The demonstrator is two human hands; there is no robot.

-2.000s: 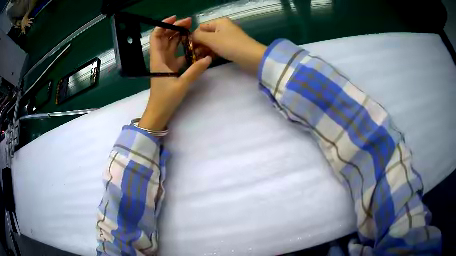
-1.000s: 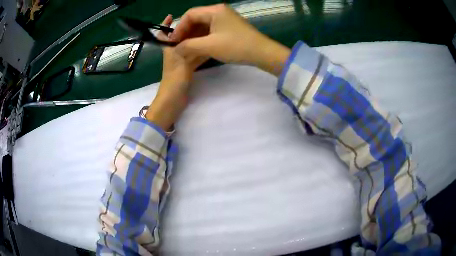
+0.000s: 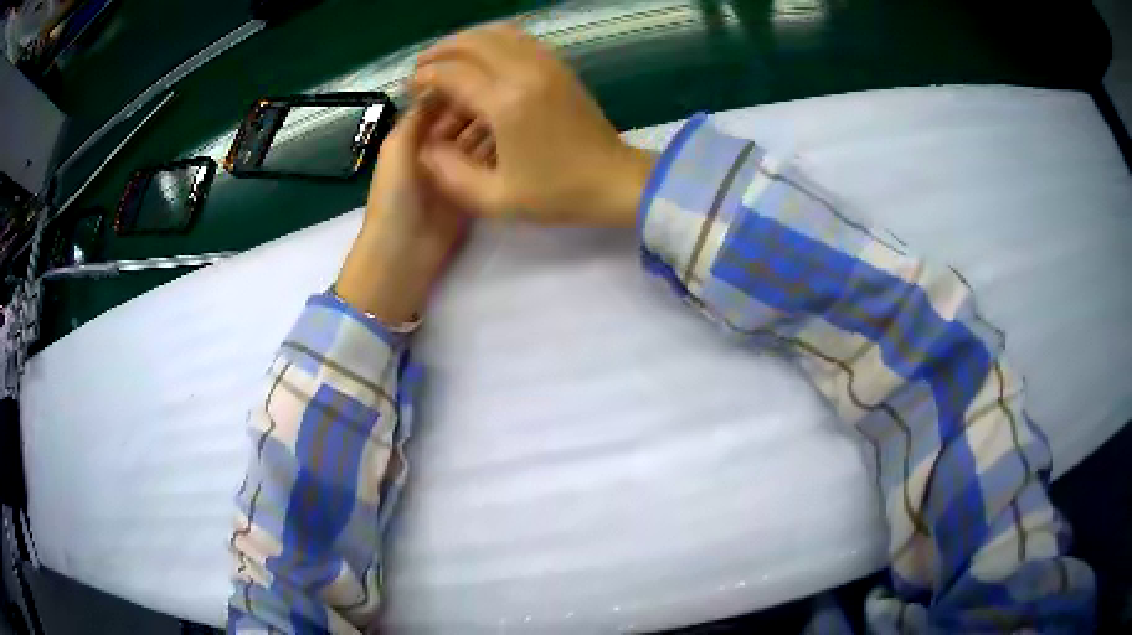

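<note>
My left hand (image 3: 404,217) is raised over the far edge of the white foam sheet, its fingers mostly hidden behind my right hand. My right hand (image 3: 528,130) is in front of it, fingers curled and slightly blurred. The two hands overlap. No held part shows clearly between them, and anything inside them is hidden. A black phone middle frame (image 3: 255,146) with a large open window and small orange-gold spots at its end lies on the dark green belt, just left of my fingers.
A second frame (image 3: 129,199) and a dark third one (image 3: 82,236) lie farther left on the conveyor belt (image 3: 869,44). A thin pale metal bar (image 3: 137,264) lies near them. The white foam sheet (image 3: 596,434) is under my forearms.
The black frame held before no longer shows. My hands have come together, the right one lower and covering the left fingers. The frames on the belt have shifted right.
</note>
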